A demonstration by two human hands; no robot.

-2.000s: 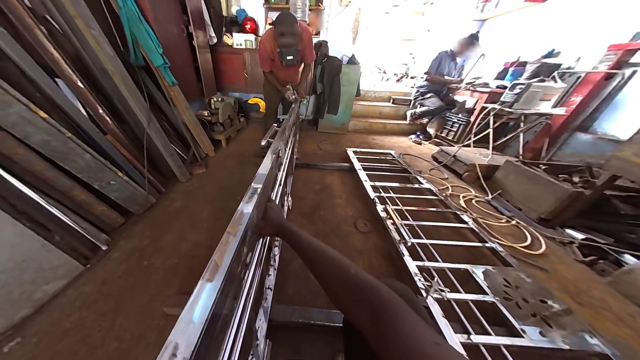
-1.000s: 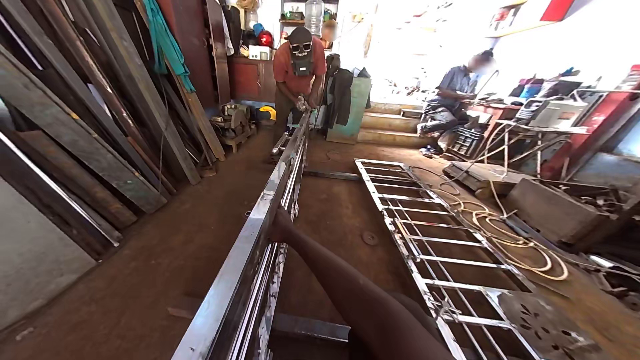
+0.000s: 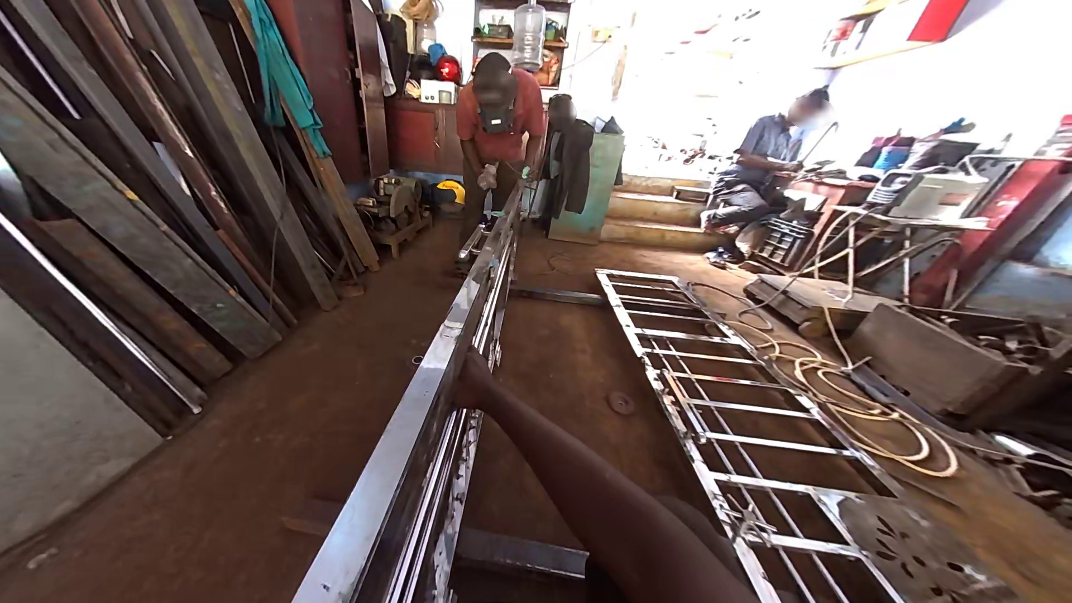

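A long metal frame (image 3: 394,427) of shiny bars stands on edge, running from the bottom of the view away to a co-worker at its far end. My right hand (image 3: 474,382) grips its right side partway along; the fingers are mostly hidden by the bars. My forearm reaches in from the lower right. My left hand is out of view. On the right lies a second, ladder-like metal frame (image 3: 712,435), with thin rods and a perforated metal plate (image 3: 909,544) at its near end.
Metal bars and boards (image 3: 126,201) lean at left. A co-worker (image 3: 501,117) bends over the frame's far end; another person (image 3: 758,159) sits by the steps (image 3: 641,226). A coiled hose (image 3: 837,394) and a metal box (image 3: 934,352) lie right. Crossbars (image 3: 523,553) rest low beneath the frame.
My right hand stays on the standing frame. The co-worker at the far end has bowed their head further since one second ago. The view has shifted somewhat.
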